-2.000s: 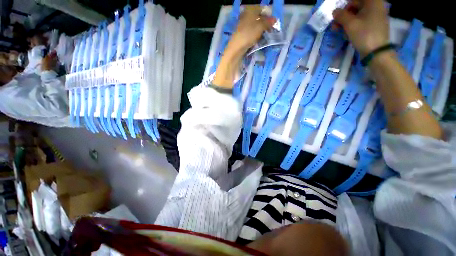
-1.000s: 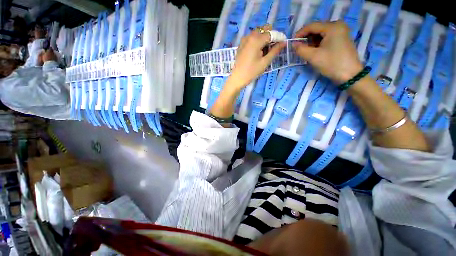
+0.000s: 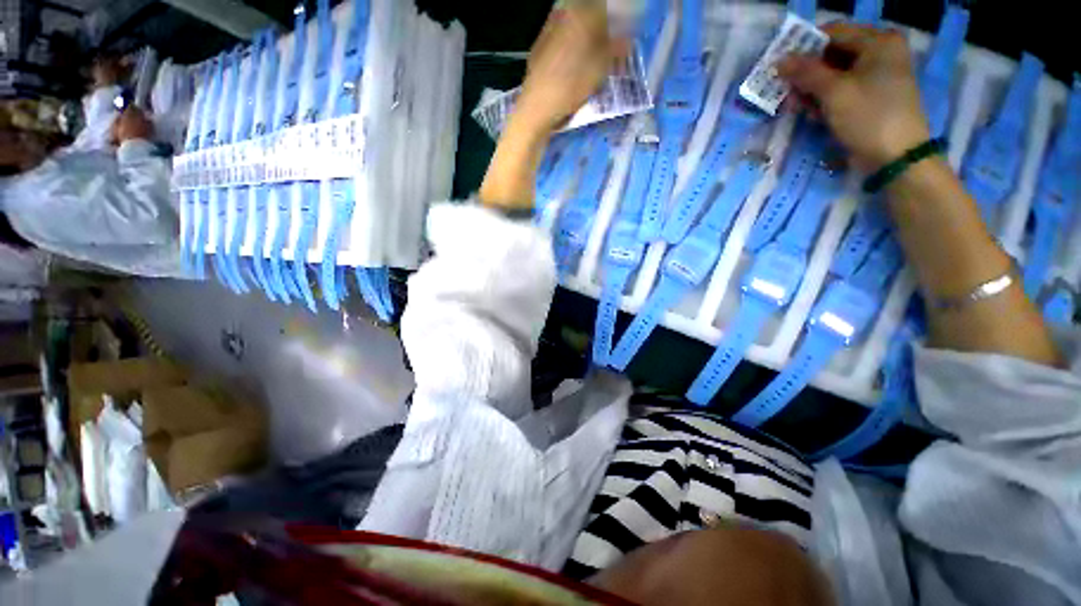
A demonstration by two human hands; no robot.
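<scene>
Light-blue digital watches point(image 3: 771, 279) lie in slanted rows on a white foam tray point(image 3: 708, 310), their straps hanging past its near edge. My right hand point(image 3: 871, 89) pinches a white barcode label point(image 3: 784, 64) with black print, held just above the watches. My left hand point(image 3: 567, 65) is blurred near the top edge, over the tray's far left. A barcode label strip point(image 3: 611, 97) shows beside and below its fingers and passes behind it to the left. The left fingertips are too blurred to show the grip in detail.
A tray stack point(image 3: 409, 142) stands at the left, with blue straps hanging and a label strip point(image 3: 270, 159) across it. A person in a pale coat point(image 3: 89, 207) is at the far left. Cartons point(image 3: 196, 432) and white bags point(image 3: 113, 456) lie at the lower left.
My hands have moved apart. The left went up and left with the strip, which was stretched flat between both hands. The right went up and right and now holds a separate label.
</scene>
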